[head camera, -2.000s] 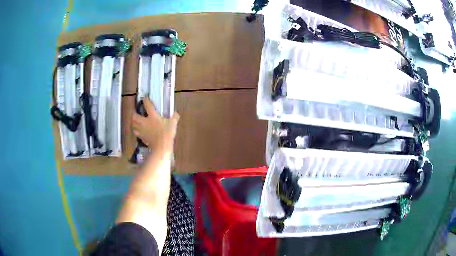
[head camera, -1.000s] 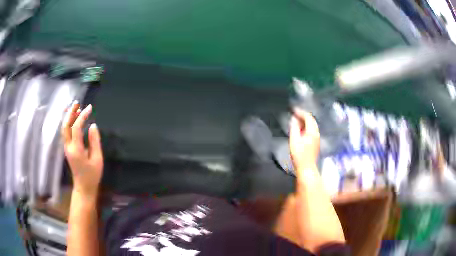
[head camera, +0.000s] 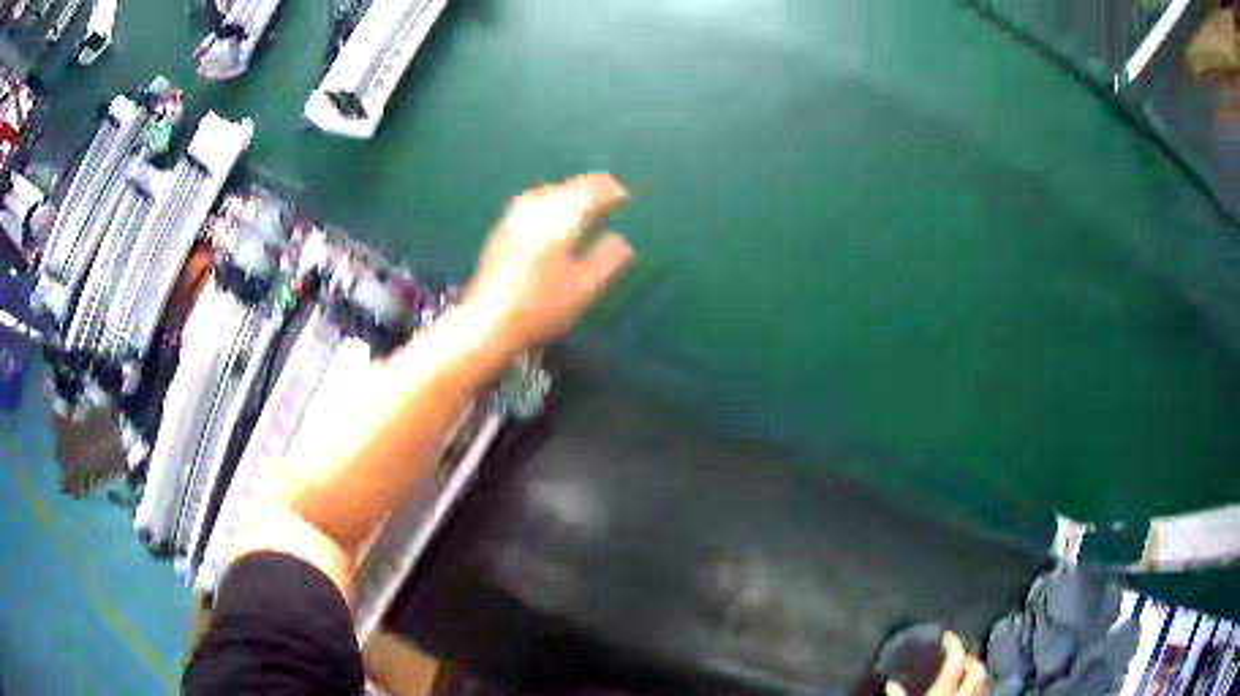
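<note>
My left hand (head camera: 551, 258) is over the green belt, fingers apart and empty, its forearm crossing above the white units. My right hand (head camera: 956, 672) is cut off by the bottom edge; its fingers are on a dark grey end cap (head camera: 911, 655). A loose pile of grey end caps (head camera: 1068, 632) lies just right of it. Partly assembled white units (head camera: 279, 408) stand side by side at the left of the black mat (head camera: 639, 517), partly hidden by my left forearm. A small green circuit board (head camera: 524, 388) shows at one unit's end.
The green conveyor belt (head camera: 843, 258) runs beyond the mat. A white unit (head camera: 374, 68) lies on it at the upper left, with more units (head camera: 136, 245) at far left. Another white piece (head camera: 1203, 538) is at right, near the work sheets (head camera: 1183, 655). Brown cardboard shows low at left.
The view has swung and tilted. My left hand has moved from beside the units to over the belt. My right hand is now at the bottom edge, at a cap left of the pile.
</note>
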